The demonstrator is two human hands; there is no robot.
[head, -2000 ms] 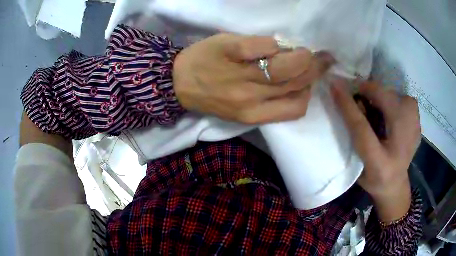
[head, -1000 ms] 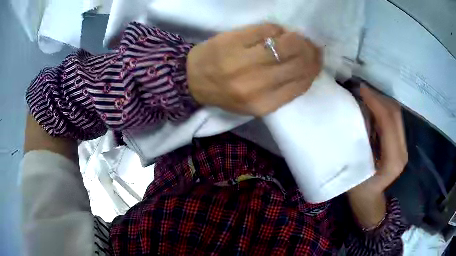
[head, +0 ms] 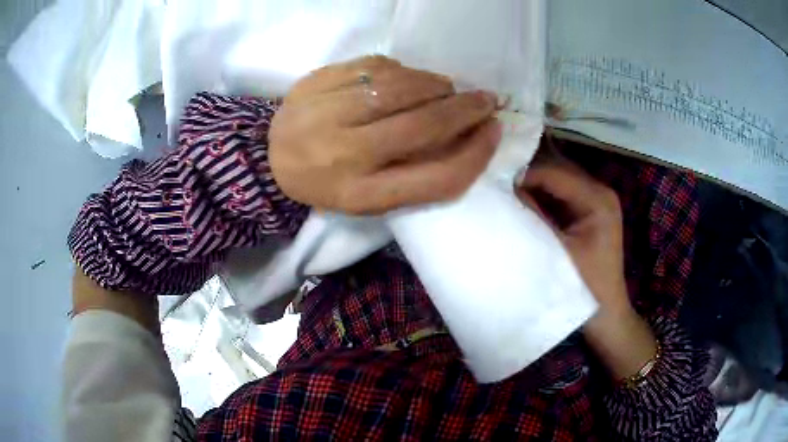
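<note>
A large white garment (head: 467, 43) lies over the table and hangs over its front edge towards the lap. A smooth white sleeve or tubular piece (head: 492, 276) hangs from it over the apron. My left hand (head: 380, 134), with a ring, lies on the cloth and pinches a layered edge between its fingertips. My right hand (head: 575, 216) is at the right side of the tubular piece, below the table edge. Its fingertips are partly hidden at the cloth's edge, with its fingers curled against it. No needle shows.
A printed ruler scale (head: 674, 95) runs along the table's front edge at the right. Crumpled white pieces (head: 216, 345) lie left of the lap. More white cloth (head: 743, 419) shows at the lower right. The plaid apron (head: 346, 406) covers the lap.
Both hands and the white cloth have moved left in the picture. The tubular piece hangs further left, and more of the ruler scale shows.
</note>
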